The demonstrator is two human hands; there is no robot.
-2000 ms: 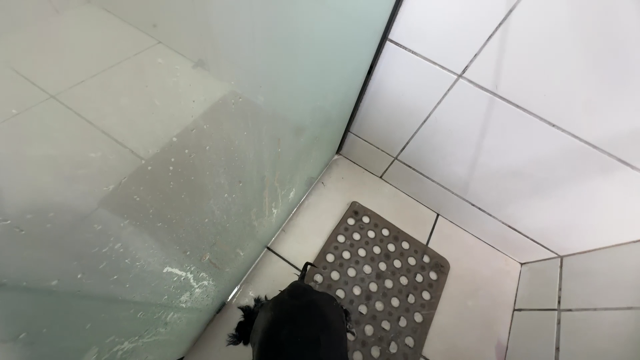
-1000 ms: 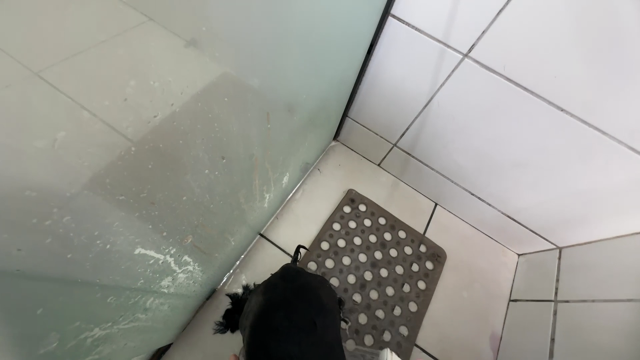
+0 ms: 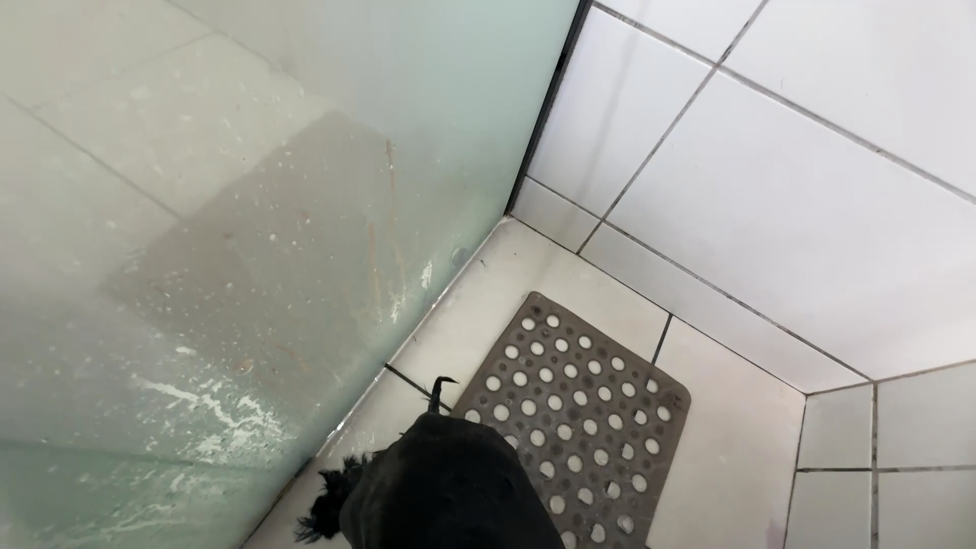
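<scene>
Neither my left hand nor my right hand is in view. A smooth, rounded black thing (image 3: 450, 488) fills the bottom middle of the head view. It has a ragged, hair-like black tuft on its left side and a thin, bent black piece at its top; what it is cannot be told. Behind it, partly covered by it, a grey-brown rubber shower mat (image 3: 587, 412) with rows of round holes lies on the pale tiled floor.
A frosted glass shower panel (image 3: 252, 213) with whitish streaks and spots stands along the left. White wall tiles (image 3: 823, 213) with dark grout rise on the right and meet the floor tiles (image 3: 732, 427). A dark strip (image 3: 553, 107) runs up the panel's far edge.
A small pale thing at the bottom edge, beside the black thing one second ago, is out of sight. The mat and panel have not moved; the view has shifted slightly.
</scene>
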